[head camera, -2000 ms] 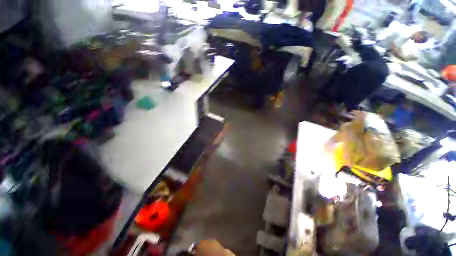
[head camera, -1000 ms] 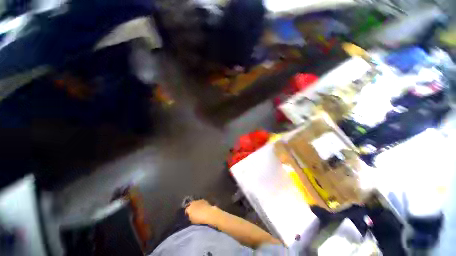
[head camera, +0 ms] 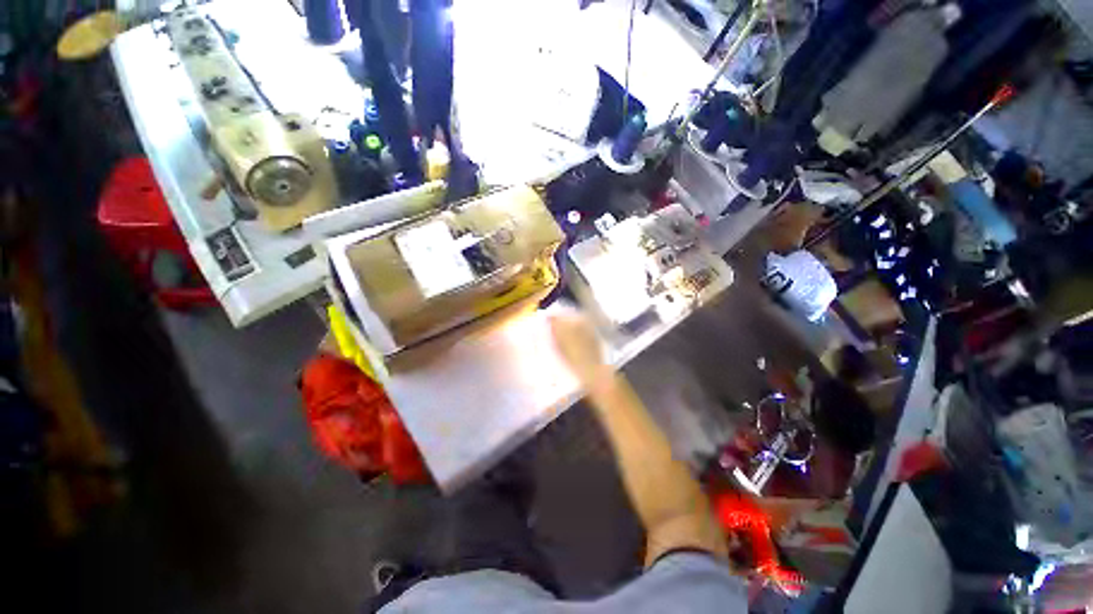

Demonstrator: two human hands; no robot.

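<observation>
My right hand [head camera: 578,344] is stretched forward over the white machine table [head camera: 479,414]. It is small, blurred and washed out by the lamp light, so its fingers and anything in them cannot be made out. It is between an open-topped cardboard box [head camera: 414,321] on its left and a cream overlocker-type machine [head camera: 653,266] on its right. Whether it touches the table is unclear. My left hand is not visible; only grey shirt shows at the bottom edge.
A cream sewing machine [head camera: 266,156] is on another white table at upper left. Red stools or bundles [head camera: 360,414] are beside the tables. Thread cones [head camera: 626,138] and hanging dark clothes are behind. A cluttered shelf area, with a red item [head camera: 755,534], is at right.
The view has swung right to the machine table, with the box now nearer the centre. My right arm, bent low in front of my body before, is now extended over the table.
</observation>
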